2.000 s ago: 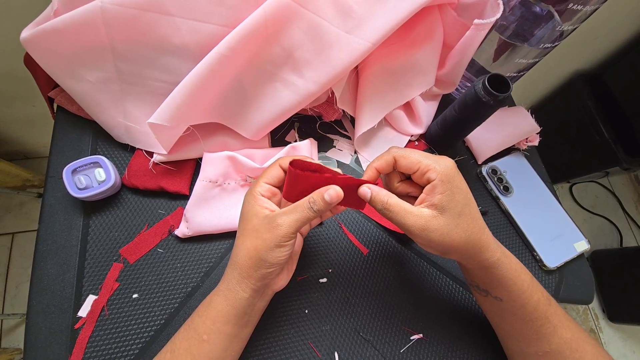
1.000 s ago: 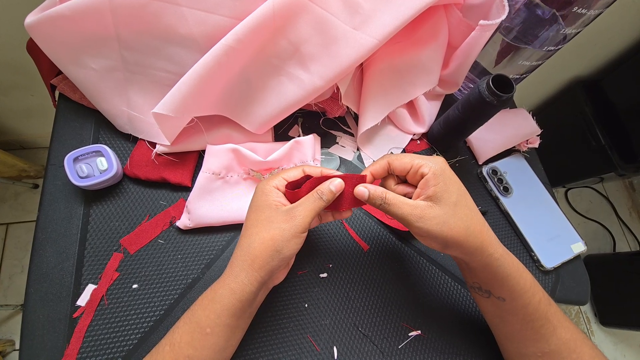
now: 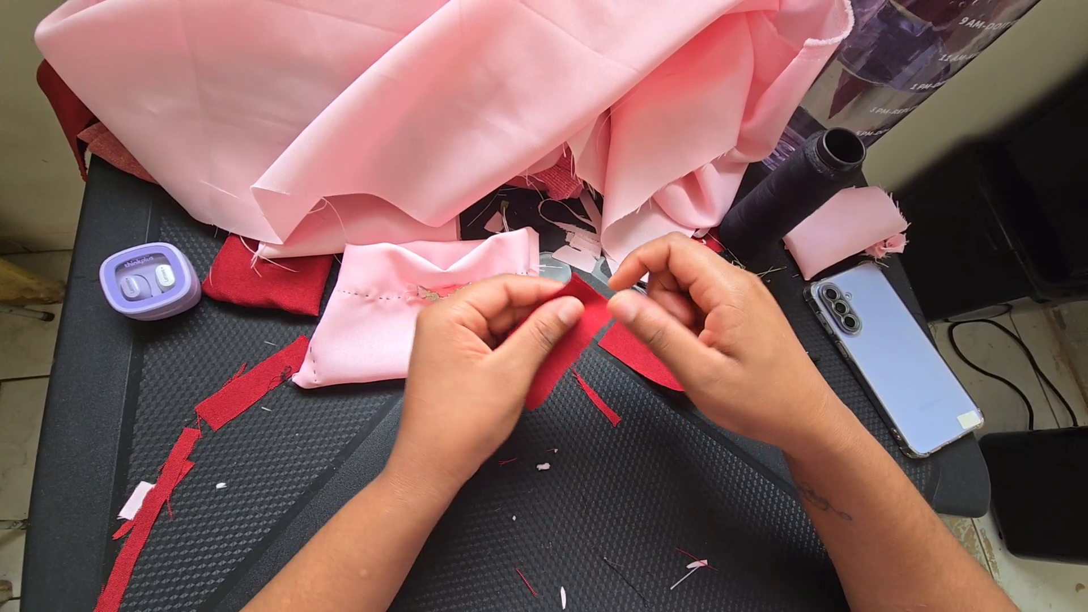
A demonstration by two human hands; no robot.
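My left hand pinches a piece of red fabric between thumb and fingers, near the middle of the view. Just right of the fabric's upper corner is my right hand, its thumb and index fingertips close together; whether they hold a thread or needle cannot be told. Below that hand another red fabric piece lies partly covered. A stitched pink fabric pouch rests behind my left hand, beside a small folded red fabric piece. A narrow red scrap lies between my wrists.
Pink fabric is heaped at the back. A black thread cone, a folded pink piece and a smartphone are on the right. An earbud case and red strips lie left on the black textured surface.
The red fabric was pinched between both hands; now it hangs tilted from my left hand, and my right fingertips have come away from its edge.
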